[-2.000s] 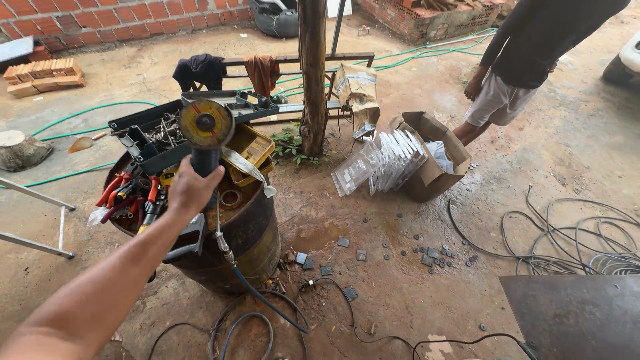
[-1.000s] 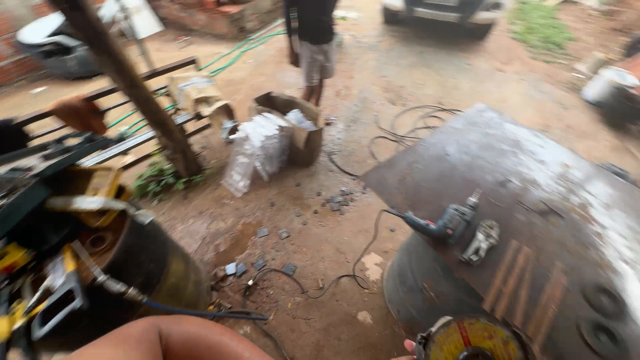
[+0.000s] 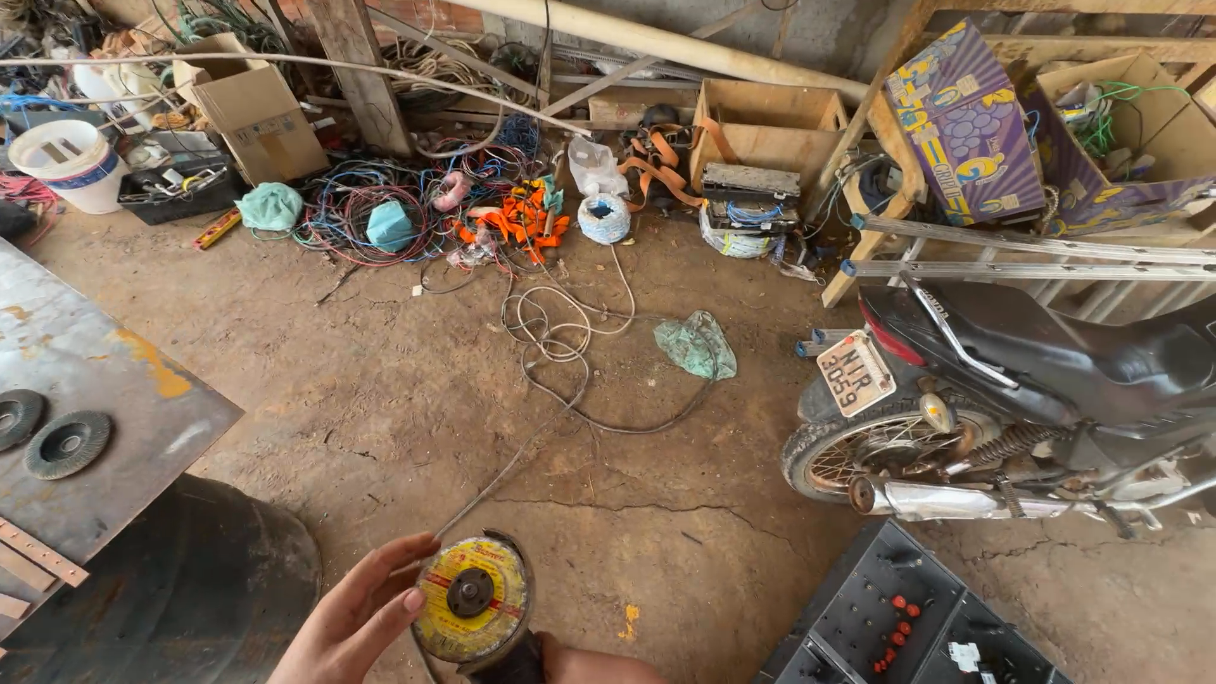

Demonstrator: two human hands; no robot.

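Observation:
An angle grinder with a yellow disc [image 3: 473, 598] is at the bottom centre, its disc facing up. My right hand [image 3: 594, 665] is partly visible at the bottom edge, closed around the grinder's dark body. My left hand [image 3: 366, 608] is at the disc's left edge, fingers apart, the thumb tip at or very near the rim. Whether it presses on the disc cannot be told. A thin cable [image 3: 494, 484] runs from behind the left hand up across the floor to loose coils.
A steel sheet [image 3: 190, 418] with two flap discs [image 3: 68, 445] rests on a dark drum [image 3: 237, 570] at left. A motorcycle [image 3: 1007, 380] and ladder [image 3: 1045, 249] stand right. A black organizer case [image 3: 893, 608] lies lower right. Tangled wires [image 3: 351, 214] and boxes line the wall.
The view has swung far right, from the drum of tools to the motorcycle. The grinder, held up in one hand at first, is now low, with both hands at it.

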